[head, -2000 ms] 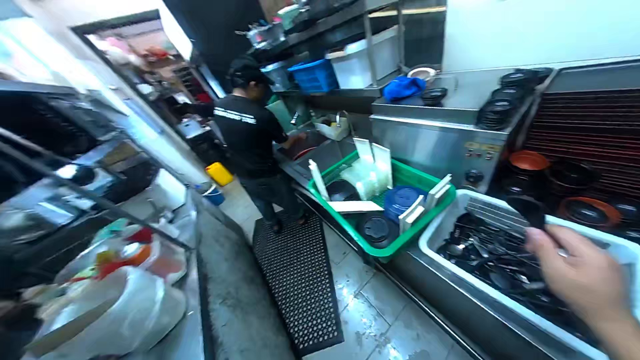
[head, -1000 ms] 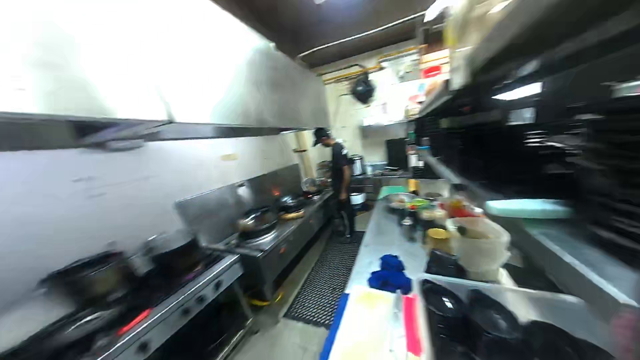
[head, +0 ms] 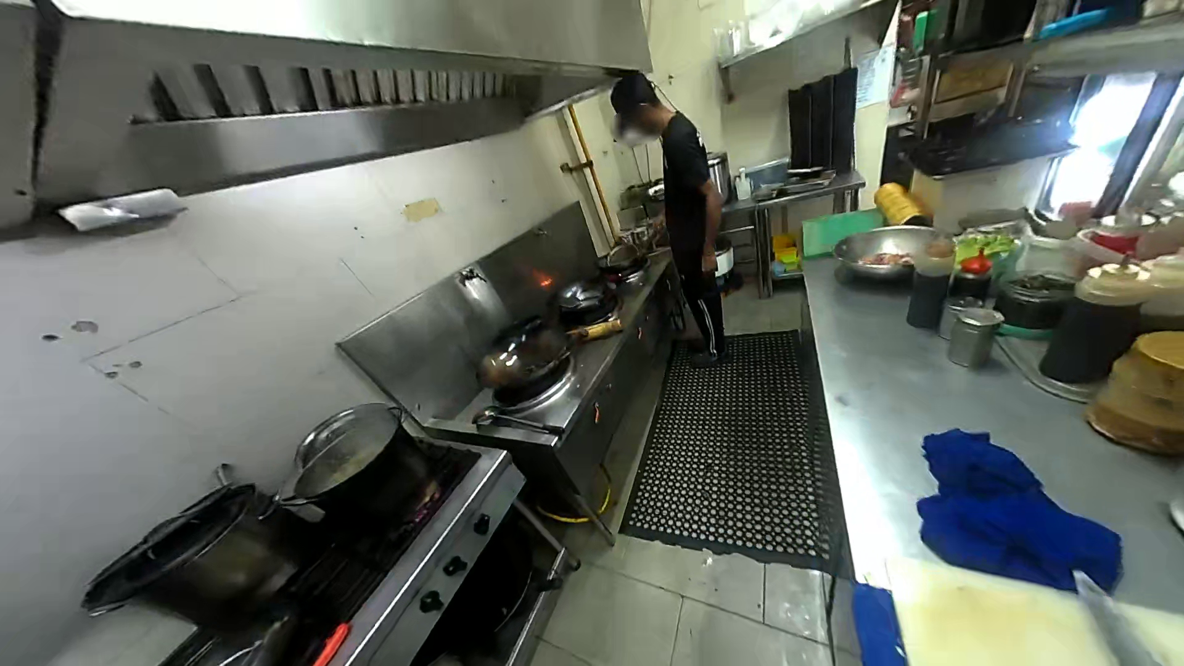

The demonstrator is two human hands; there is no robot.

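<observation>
Neither my left hand nor my right hand shows in the head view, so what they hold cannot be seen. Nearest at the lower right, a knife blade [head: 1110, 622] lies over a pale cutting board [head: 980, 615]. Just beyond the board is a crumpled blue cloth [head: 1017, 518] on the steel counter [head: 860, 370]. At the lower left, a dark pot [head: 199, 564] and a second pot with a strainer [head: 347, 462] stand on a gas stove [head: 490, 486]. Farther along, a wok [head: 523, 356] rests on a burner.
A co-worker [head: 689, 194] in black stands at the far woks. A perforated rubber mat [head: 731, 444] covers the aisle floor. Along the right counter are a steel bowl [head: 888, 254], sauce bottles [head: 1096, 319] and a metal canister [head: 974, 338]. An exhaust hood [head: 324, 55] hangs at upper left.
The view has swung far from the sink area to the stove aisle. Two seconds ago my right hand showed over a bin of cutlery; now it is out of view.
</observation>
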